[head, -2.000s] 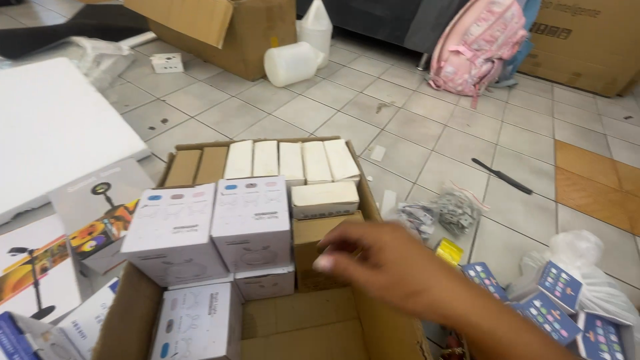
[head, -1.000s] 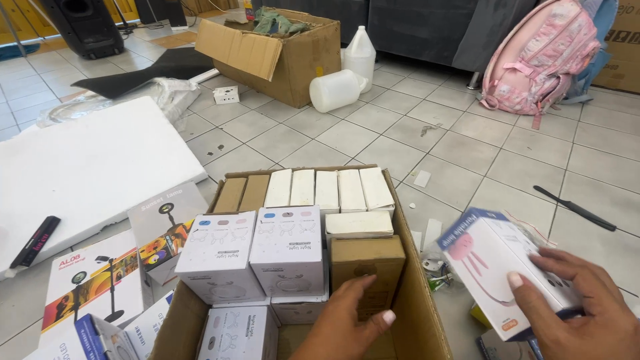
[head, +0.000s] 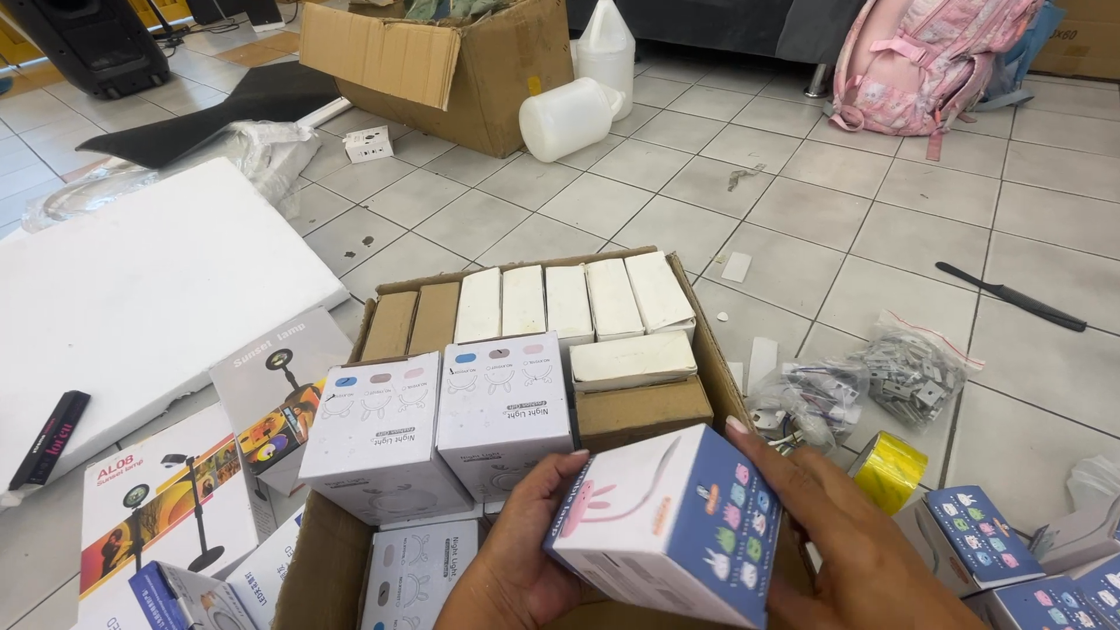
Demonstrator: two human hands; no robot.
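A blue and white lamp box (head: 647,525) with a pink rabbit-like lamp printed on it is held between both hands, tilted, over the open cardboard carton (head: 722,372). My left hand (head: 525,547) grips its left side; my right hand (head: 840,525) holds its right edge. Inside the carton, white night light boxes (head: 503,394) stand at the left. A row of narrow white boxes (head: 525,297) and two narrow brown boxes (head: 416,324) line the far side. A white box (head: 632,360) and a brown box (head: 643,411) lie just beyond the held one.
Sunset lamp boxes (head: 157,499) and a white foam sheet (head: 149,289) lie left. At right are yellow tape (head: 888,472), a bag of metal parts (head: 910,372), more blue lamp boxes (head: 984,534) and a black comb-like strip (head: 1011,296). Plastic jugs (head: 569,120) and a large carton (head: 490,79) are behind.
The blue and white box, held in my right hand at the right of the carton one second ago, has moved left over it. My left hand has taken hold of it too.
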